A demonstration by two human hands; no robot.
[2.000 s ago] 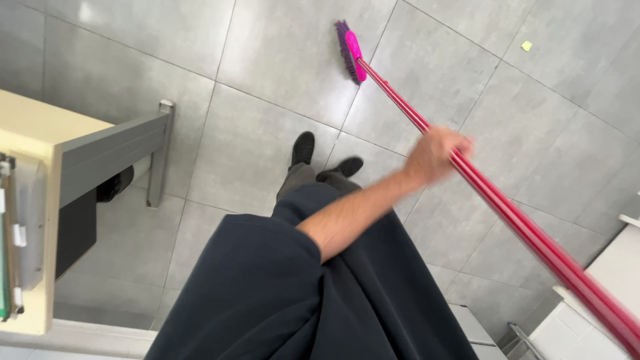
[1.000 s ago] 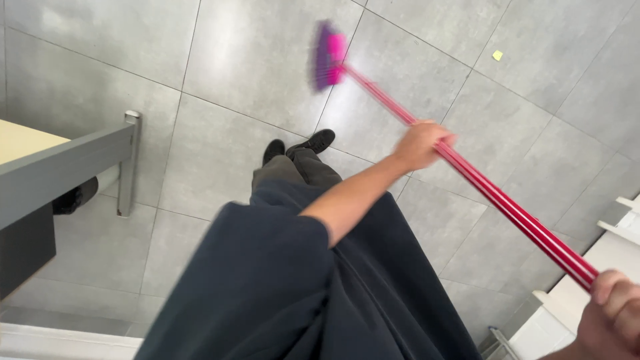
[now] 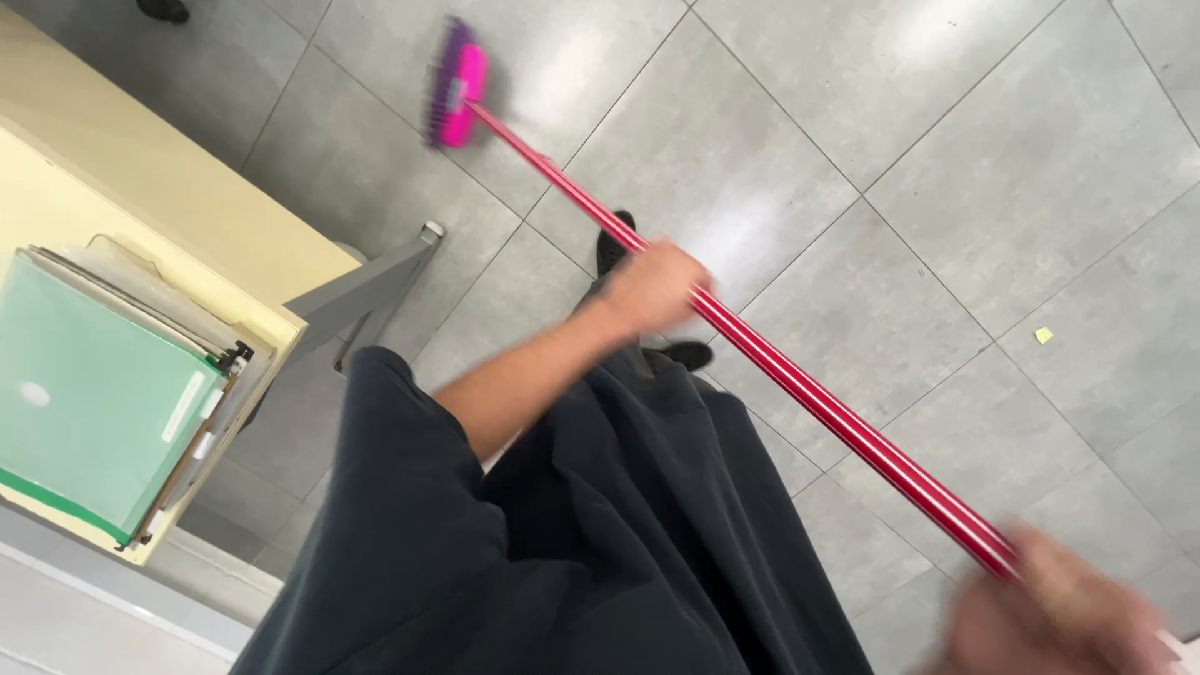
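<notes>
A broom with a pink and purple head (image 3: 461,89) and a red metallic handle (image 3: 825,403) slants across the view, its head at the upper left over the grey tiled floor. Around the middle of the handle is my left hand (image 3: 661,286), closed, the bare forearm reaching out of a dark sleeve. At the lower right, my right hand (image 3: 1050,605) grips the handle's upper end; it is blurred by motion. The bristles are blurred too, so their contact with the floor cannot be told.
A cream-topped desk (image 3: 169,178) with a grey metal leg (image 3: 375,272) stands at left, bearing a green folder (image 3: 103,384) and other files. A small yellow paper scrap (image 3: 1043,335) lies on the floor at right. My dark shoes (image 3: 689,355) are below the handle.
The view has turned, bringing more of the desk in. The broom has shifted, with both hands still on its handle since one second ago. My right hand was out of view two seconds ago.
</notes>
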